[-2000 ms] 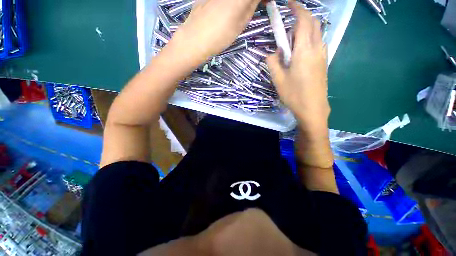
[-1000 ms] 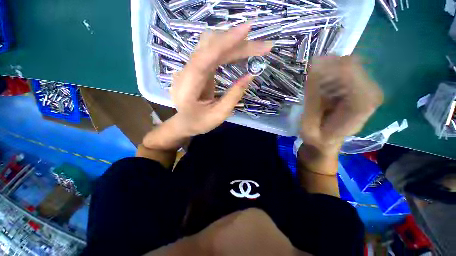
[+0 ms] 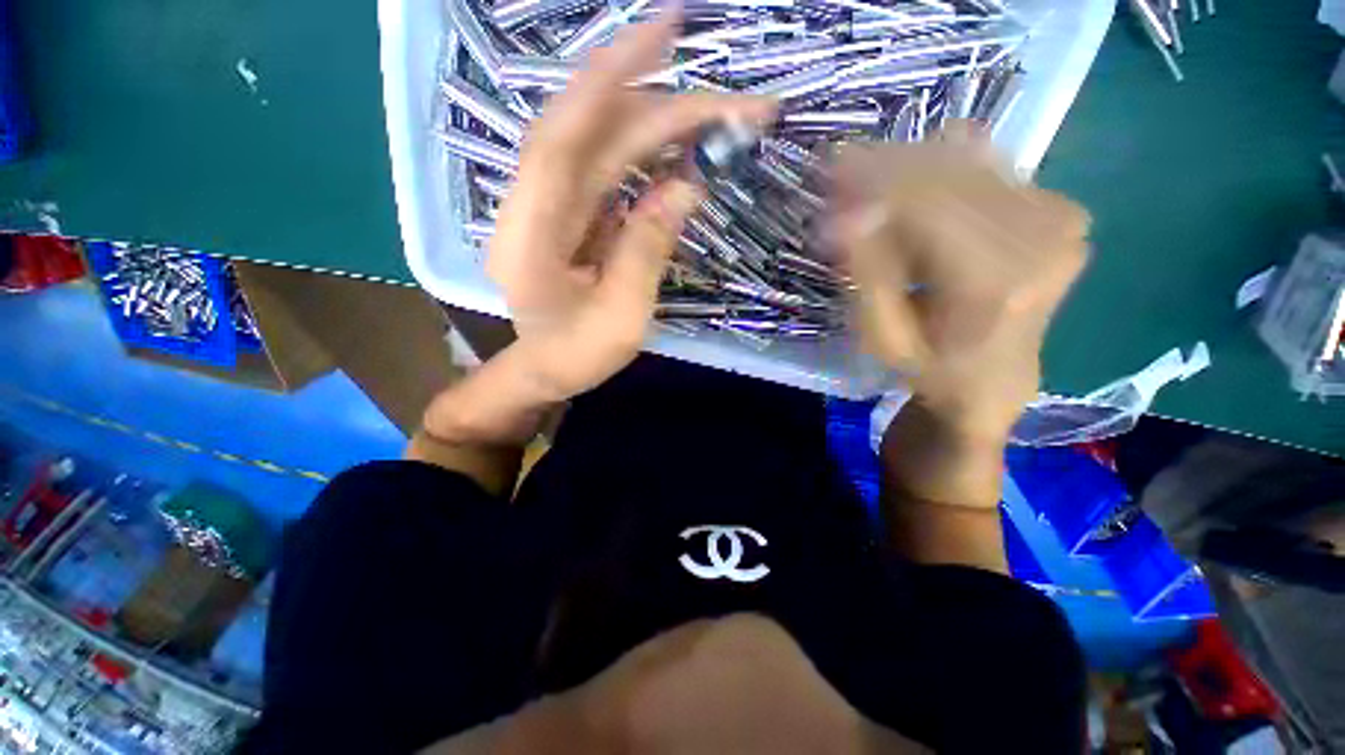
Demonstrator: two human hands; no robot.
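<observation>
A white plastic tub point(image 3: 416, 192) heaped with silver metal cylinders point(image 3: 885, 74) stands before me. My left hand point(image 3: 590, 207) is over its left part, thumb and forefinger pinching a small metal cylinder point(image 3: 724, 149), seen nearly end-on with a dark, shiny end. My right hand point(image 3: 959, 266) is over the tub's right part, curled and motion-blurred. A pale, translucent patch shows by its wrist, but I cannot tell whether the hand holds a tool. The two hands are apart.
Green bench top point(image 3: 295, 162) lies around the tub. A crumpled clear bag point(image 3: 1099, 413) hangs at the right bench edge, near a clear box point(image 3: 1310, 317). Blue bins point(image 3: 162, 310) with silver parts and a brown cardboard box point(image 3: 347, 325) are below the bench.
The white tool seen at my right hand two seconds ago is not clearly visible now. Since one second ago, my left hand has shifted slightly left and up with the cylinder; my right hand has moved slightly left.
</observation>
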